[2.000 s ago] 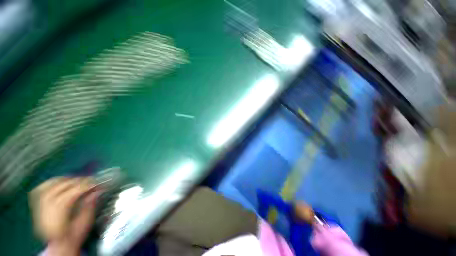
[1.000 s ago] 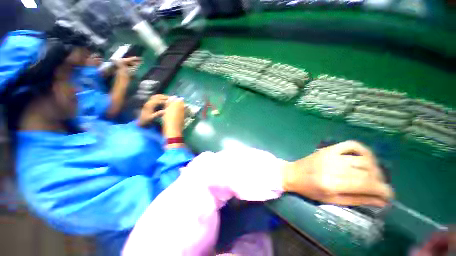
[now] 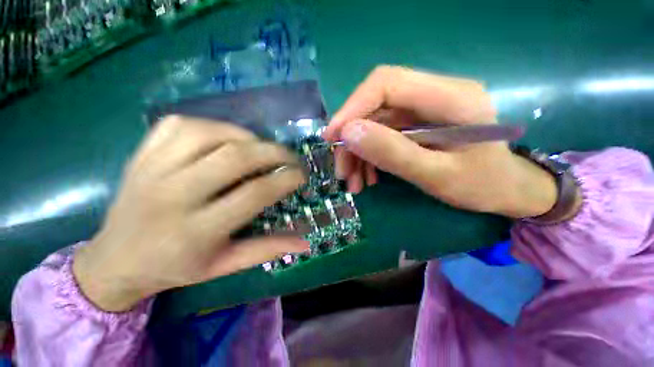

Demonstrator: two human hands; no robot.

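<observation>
A green PCB panel point(image 3: 323, 215) with rows of small boards lies near the bench's front edge. My left hand point(image 3: 193, 193) lies over its left part, fingers spread and slightly blurred; whether it presses on the panel cannot be told. My right hand point(image 3: 423, 136) holds slim tweezers point(image 3: 466, 135) like a pen, their tip at the panel's upper edge. Any small part at the tip is too small to tell. A dark strip point(image 3: 251, 104) lies just beyond the panel, partly behind my left hand.
Clear film with blue handwriting point(image 3: 265, 50) lies beyond the dark strip. Stacked PCB panels point(image 3: 79, 29) stand at the far left. The green bench point(image 3: 444, 236) ends close in front of me. A small white speck point(image 3: 537, 112) lies at the right.
The view has swung from the neighbouring workers down to the panel. Both hands are now over it, and the tweezers show clearly in my right hand.
</observation>
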